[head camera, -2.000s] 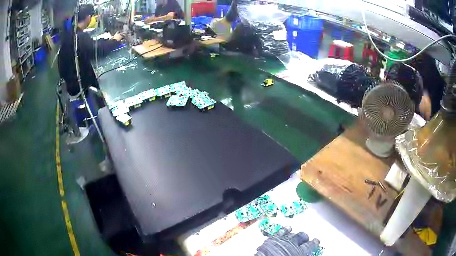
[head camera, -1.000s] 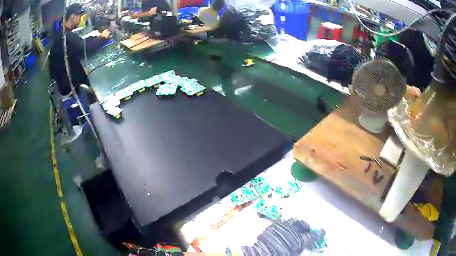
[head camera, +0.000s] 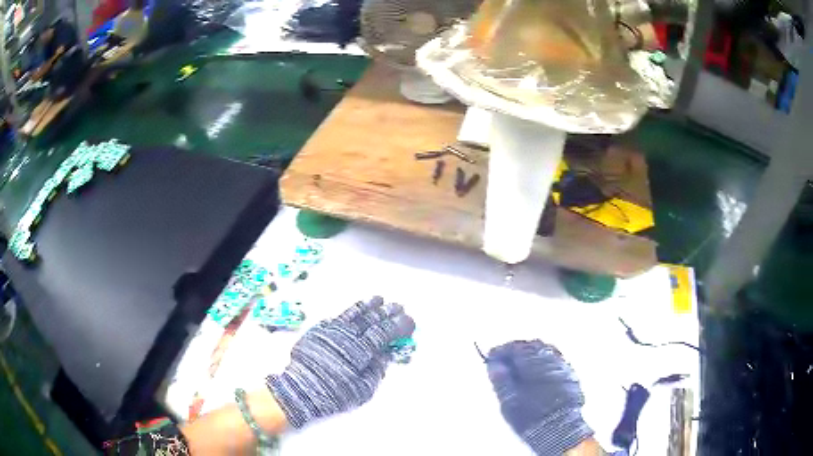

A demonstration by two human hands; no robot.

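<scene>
My left hand (head camera: 343, 361), in a grey-black striped knit glove, is over the white surface and holds a small green-white circuit board (head camera: 403, 349) at its fingertips. My right hand (head camera: 537, 392), in the same kind of glove, is to its right, with fingers curled around a black cable (head camera: 480, 353) whose thin end sticks out at the upper left. The two hands are apart. The soldering tip (head camera: 509, 274) points down below the white sleeve (head camera: 520, 191), above and between the hands. Several waiting boards (head camera: 241, 289) lie at the left of the white surface.
The wooden platform (head camera: 357, 169) with green feet stands behind, carrying short dark rods. The film-wrapped hood (head camera: 544, 62) hangs above. A black panel (head camera: 134, 240) with a row of boards is at left. A folded black cable bundle (head camera: 631, 416) and brownish strip (head camera: 680, 423) lie at right.
The view has swung right and down. The soldering tip and my right hand with a cable now show. My left hand with the board appears fully.
</scene>
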